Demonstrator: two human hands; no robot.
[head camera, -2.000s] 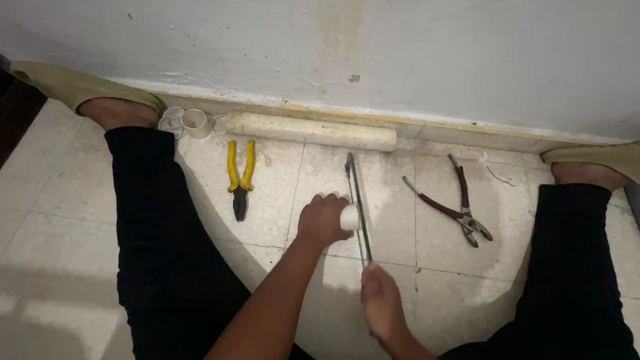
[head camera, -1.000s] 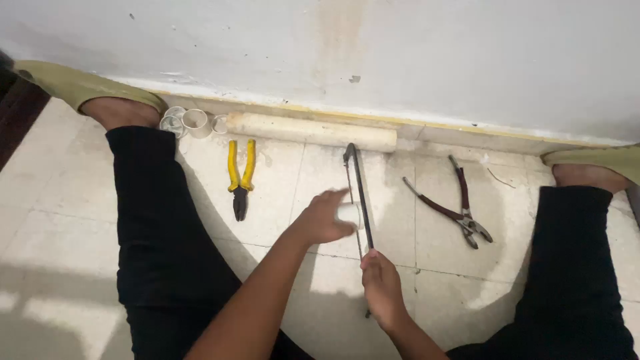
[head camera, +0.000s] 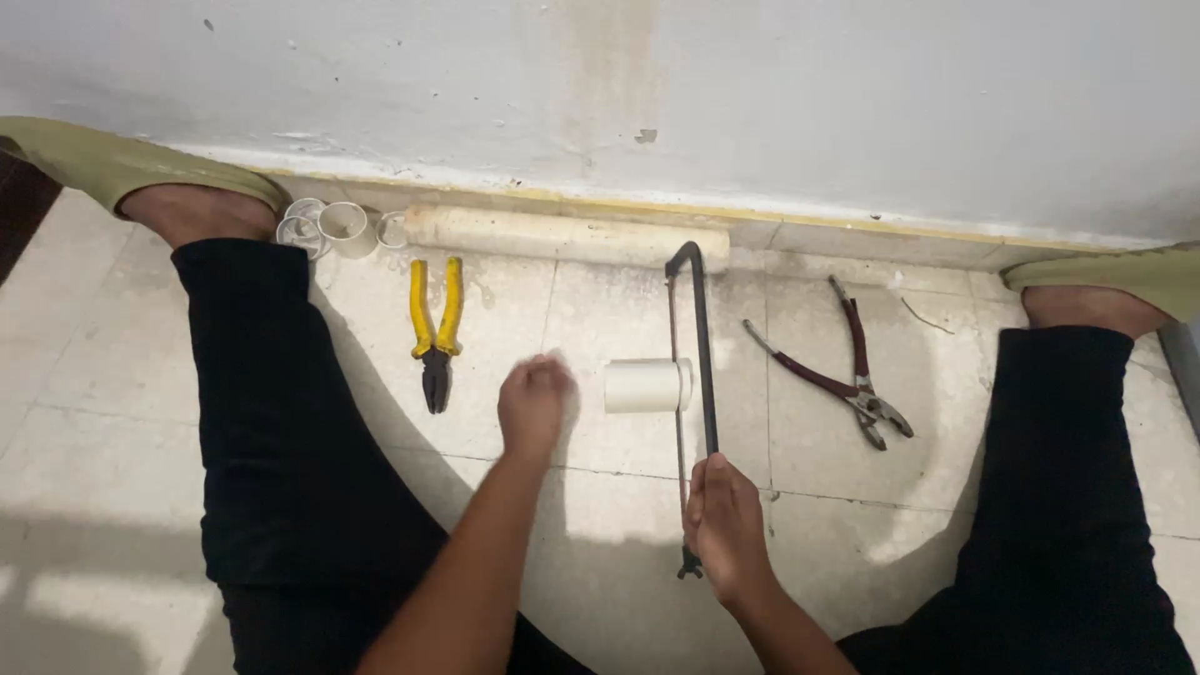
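Note:
A short white plastic pipe piece (head camera: 641, 386) lies on its side on the tiled floor. The blade of a black-framed hacksaw (head camera: 703, 347) sits in a cut near the pipe's right end. My right hand (head camera: 727, 525) grips the hacksaw frame near its lower end. To the left of the pipe, and apart from it, my left hand (head camera: 536, 403) is slightly blurred, fingers curled, with nothing visible in it. Combination pliers with yellow handles (head camera: 436, 328) lie farther left. Slip-joint pliers with dark red handles (head camera: 844, 375) lie right of the saw.
A long off-white pipe (head camera: 562, 236) lies along the foot of the wall (head camera: 844, 103). Beside its left end are several cut white pipe rings (head camera: 346, 228). My legs in black trousers flank the floor area, and a thin twig-like strand (head camera: 926, 317) lies near the right foot.
My left hand has let go of the pipe piece and moved left, leaving the pipe in plain view. My right hand still holds the hacksaw.

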